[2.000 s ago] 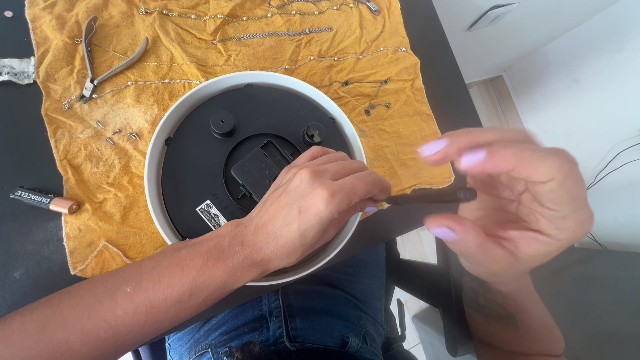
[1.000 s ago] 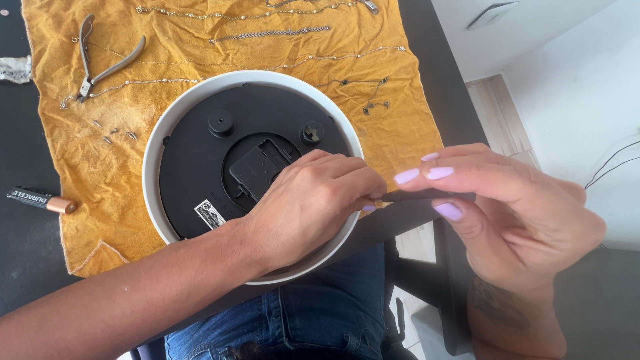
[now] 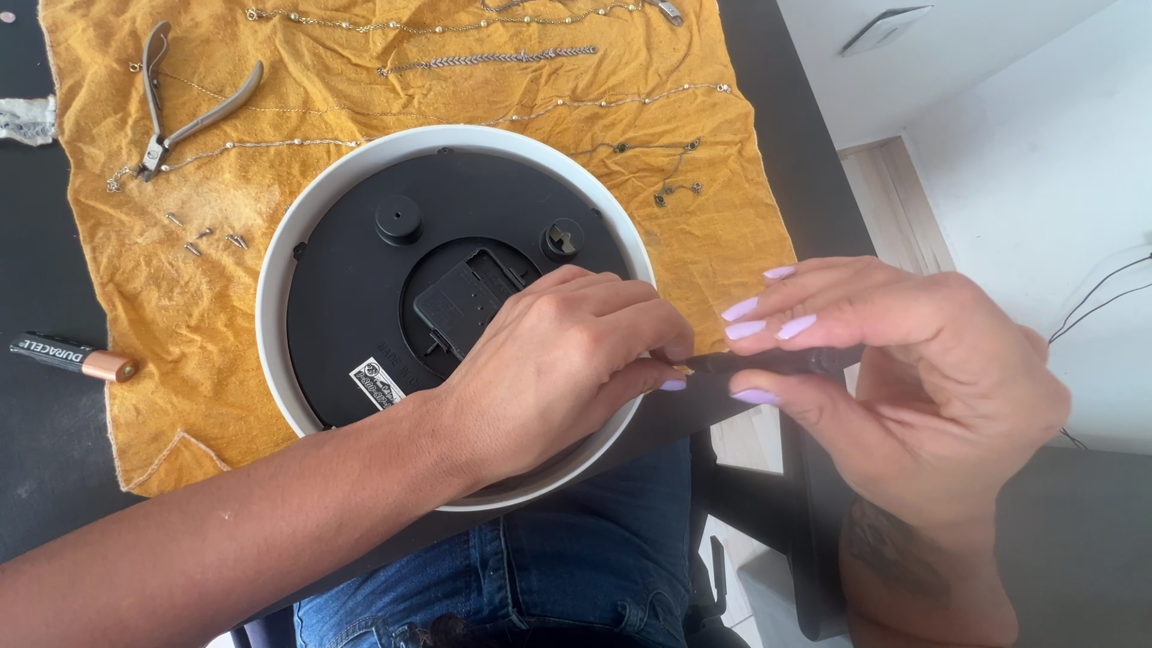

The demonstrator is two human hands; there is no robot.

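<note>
My left hand [image 3: 576, 360] lies over the lower right of a round wall clock, seen from its black back [image 3: 342, 261] inside a white rim [image 3: 273, 315]. Its thumb and forefinger pinch the tip end of a slim dark tool [image 3: 711, 363], probably a screwdriver, just past the rim; the tip itself is hidden. My right hand [image 3: 882, 378] has its fingers above and thumb below the tool's handle. Part of the black clock movement [image 3: 454, 310], with an open slot, shows beside my left hand. Several small screws [image 3: 236, 241] lie left of the clock.
A mustard cloth [image 3: 216, 351] lies on the dark table [image 3: 45, 450]. On it are gray-handled nippers [image 3: 155, 148], a leaf-patterned chain [image 3: 504, 59] and other beaded chains [image 3: 630, 99]. An AA battery [image 3: 76, 356] rests at its left edge. The table's edge runs close on the right.
My right hand's fingers and thumb, spread apart around the handle two seconds ago, have come together on it. My left hand and the clock have stayed in place.
</note>
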